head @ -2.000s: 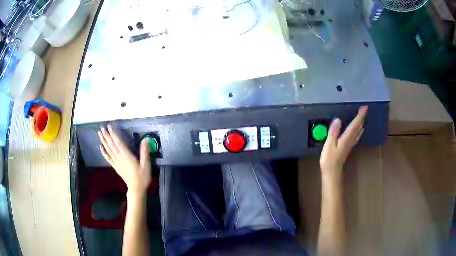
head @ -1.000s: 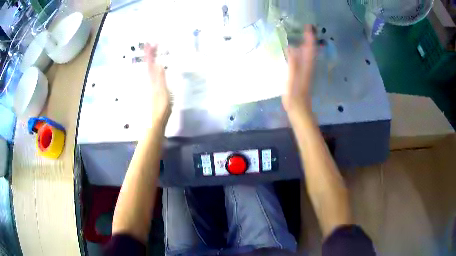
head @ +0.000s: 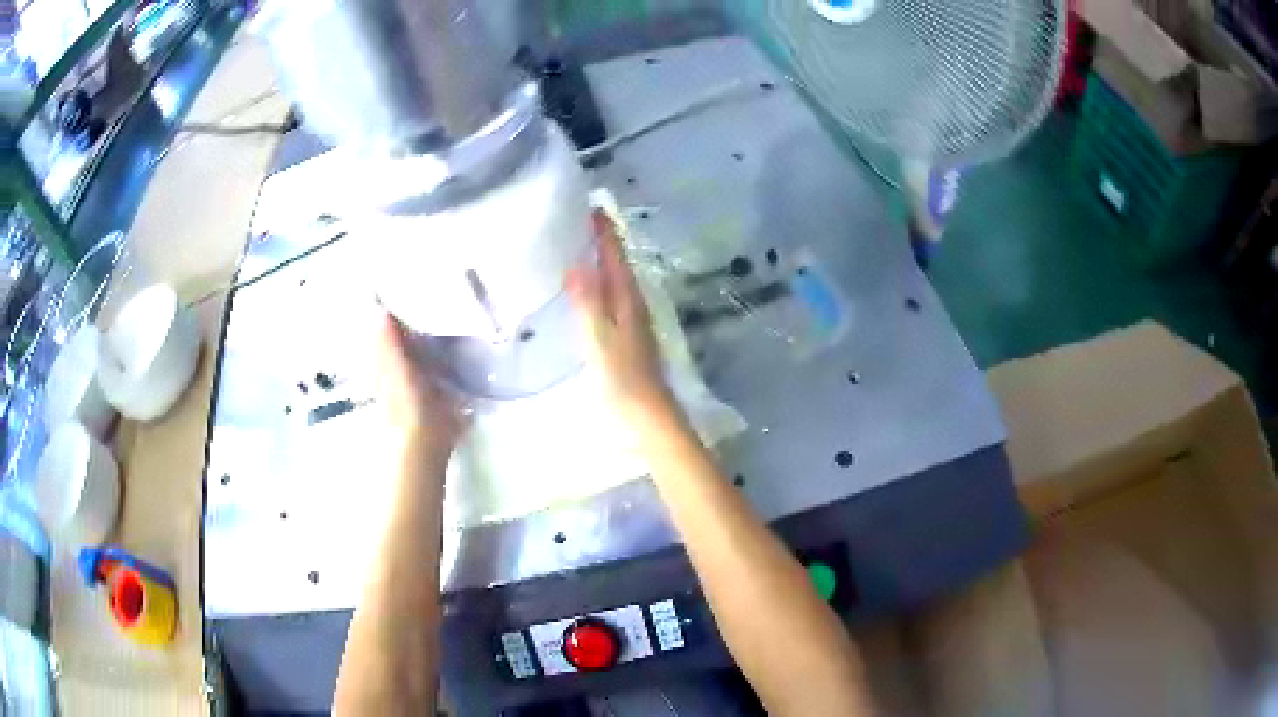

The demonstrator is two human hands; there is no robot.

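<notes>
A white housing (head: pixel 491 259) with a small slot in its side is over the middle of the metal machine table (head: pixel 869 378). My left hand (head: pixel 418 381) is on its lower left side and my right hand (head: pixel 614 311) is on its right side, so it is held between them. A shiny greyish cylinder (head: pixel 421 70) rises above it; whether it is a clear part or the press head I cannot tell. A clear round seat (head: pixel 519 381) shows below the housing, over a pale sheet (head: pixel 561 455). Glare hides its contact with the housing.
The front panel has a red button (head: pixel 590 644) and a green button (head: pixel 821 581) partly behind my right arm. White bowls (head: pixel 147 350) and a tape dispenser (head: pixel 140 602) are on the left bench. A fan (head: pixel 932 84) is at the back right, an open carton (head: pixel 1121 406) at the right.
My hands have moved from the two green buttons up over the table and now hold the white housing. The view has shifted, showing more of the table's back and the fan.
</notes>
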